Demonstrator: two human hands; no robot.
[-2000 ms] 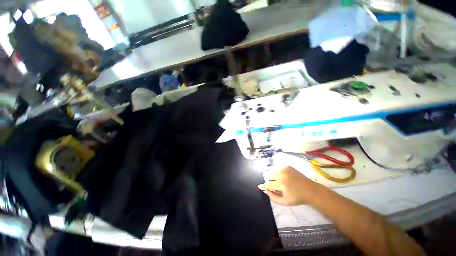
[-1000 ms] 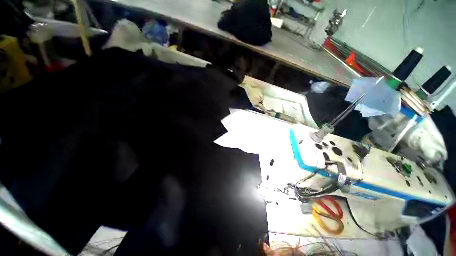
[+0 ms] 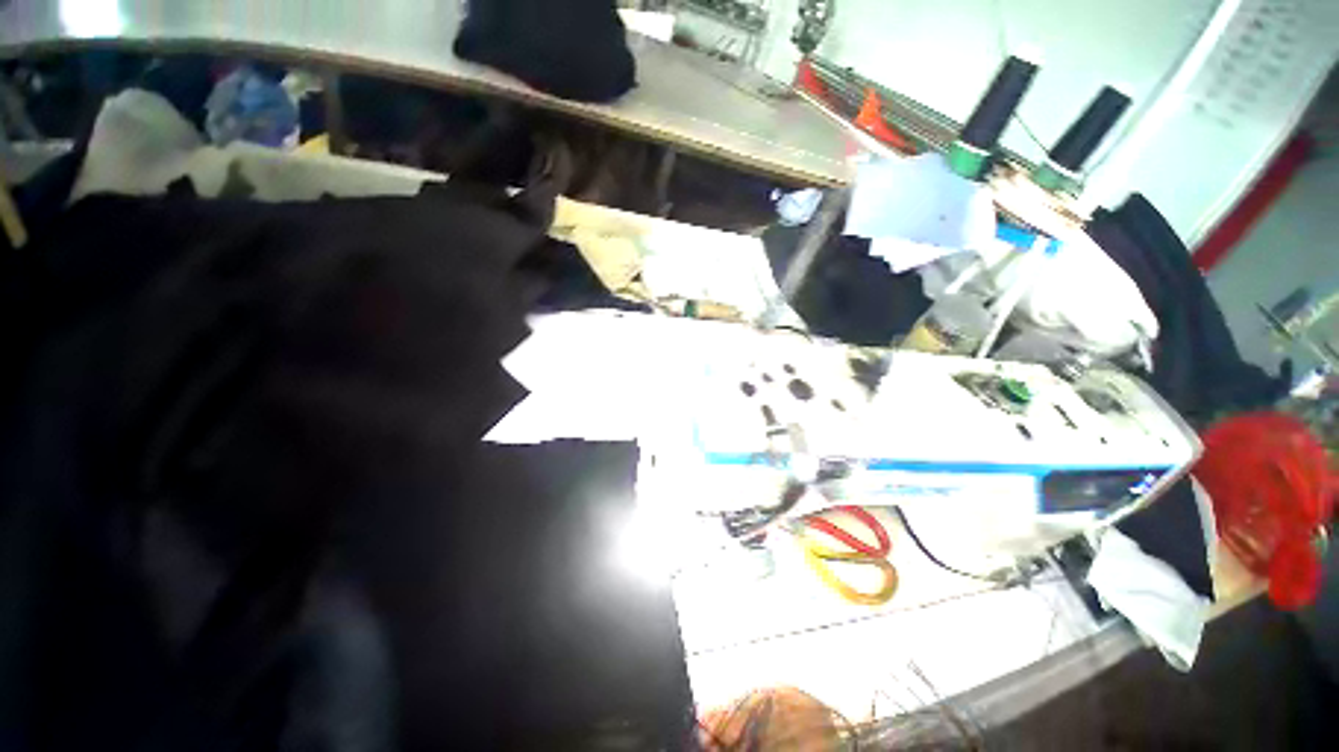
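Black fabric [image 3: 323, 382] fills the left and front, lying against the left end of the white sewing machine [image 3: 918, 441]. A bright lamp spot shines on the cloth edge beside the presser foot and needle area [image 3: 752, 514], which is blurred. Scissors [image 3: 852, 558] with red and yellow-orange loops lie on the bed under the arm. A skin-coloured patch, apparently part of my right hand [image 3: 778, 721], is cut off by the bottom edge, with dark strands across it; its fingers cannot be made out. My left hand is not in view.
A white tray [image 3: 705, 272] with scraps stands behind the machine head. Black thread cones [image 3: 999, 103] on green bases stand at the back. A long pale table [image 3: 734, 118] bears a dark cloth heap. Red cloth [image 3: 1270, 492] and pale cloth [image 3: 1153, 595] lie at the right.
The view has swung to the right, bringing in the cones and red cloth. My right hand, earlier beside the needle area, now shows only as a patch at the bottom edge.
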